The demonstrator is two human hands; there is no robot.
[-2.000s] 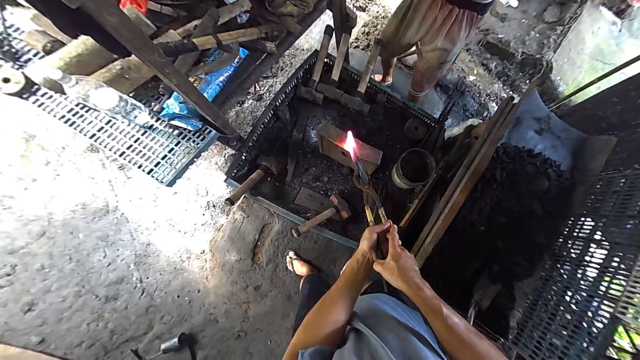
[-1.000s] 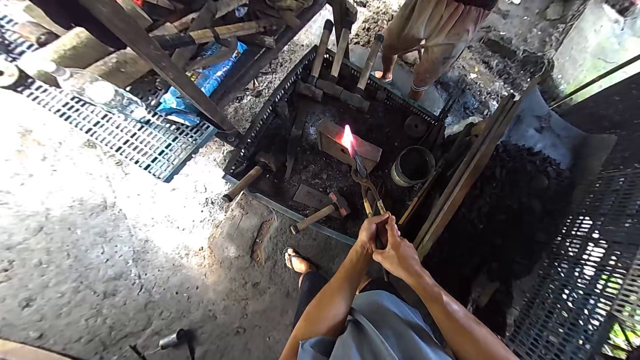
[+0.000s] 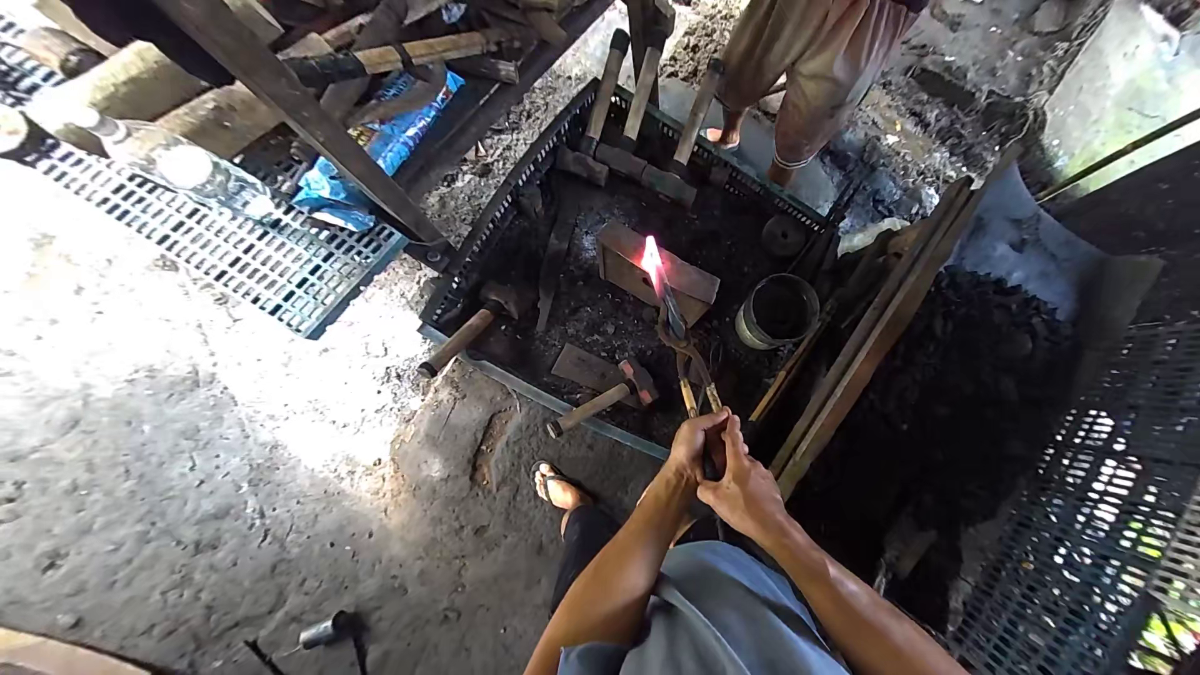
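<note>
Both my left hand and my right hand are closed around the handles of long metal tongs, side by side. In the jaws is a metal workpiece, its far end glowing pink-white. The glowing part is over the rusty steel anvil block; whether it touches the block I cannot tell. A short-handled hammer lies just left of the tongs, across a flat metal plate. Farther left rests another hammer. To the right of the block stands a round metal can.
Several long-handled sledgehammers lean at the tray's far edge. Beyond it stands a person, seen from the waist down. Wooden boards and a heap of charcoal are at right. Upper left, a plastic grate holds a clear bottle.
The person beyond the tray has shifted their legs slightly. My hands stay closed on the tongs, and the glowing piece remains over the block.
</note>
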